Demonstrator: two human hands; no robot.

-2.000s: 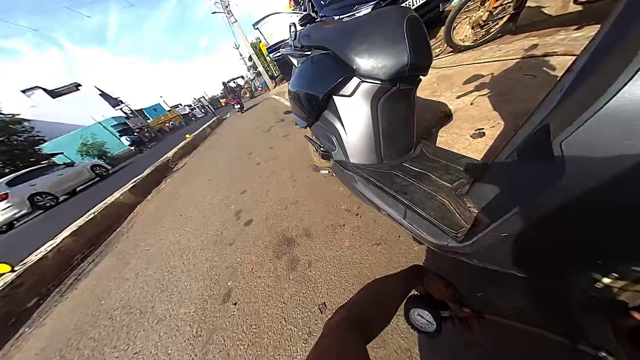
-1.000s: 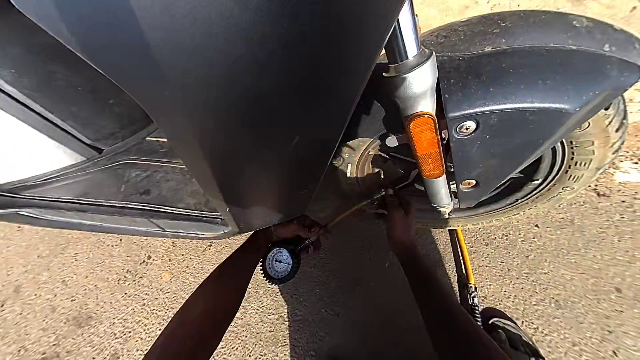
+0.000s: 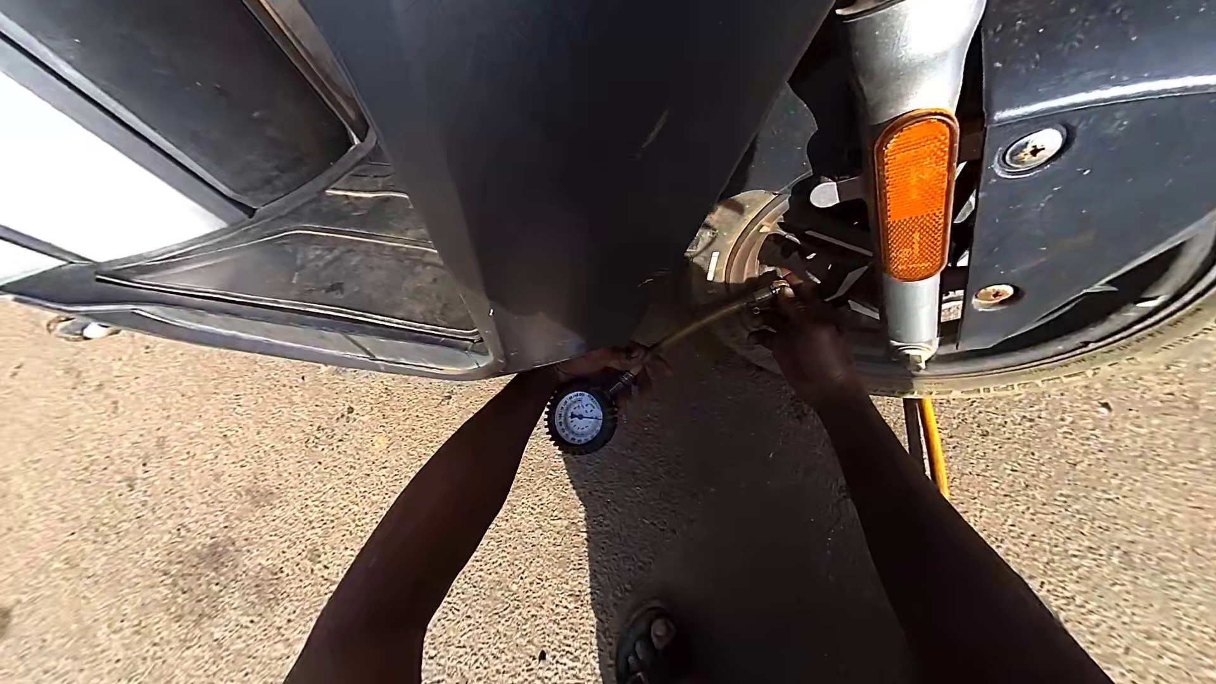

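My left hand [image 3: 622, 366], partly in shadow below the scooter's dark front panel [image 3: 589, 190], is closed on a tire inflator with a round dial gauge [image 3: 580, 416]. From it a thin yellowish hose [image 3: 703, 324] runs up to the right. My right hand [image 3: 806, 332] grips the metal end fitting [image 3: 768, 291] of that hose, at the rim of the scooter's front wheel [image 3: 1007, 382]. Whether the fitting sits on the valve cannot be told, as shadow and fingers cover the spot.
A silver fork leg [image 3: 914, 318] with an orange reflector [image 3: 916, 195] stands right of my right hand, beside the dark front fender [image 3: 1121, 190]. The footboard [image 3: 332, 285] is at left. A yellow hose [image 3: 935, 446] lies below the wheel. A foot [image 3: 650, 643] is at the bottom.
The view has swung from the road and the scooter's side to its front wheel. My right hand, not seen two seconds ago, is at the wheel. The gauge stays in my left hand.
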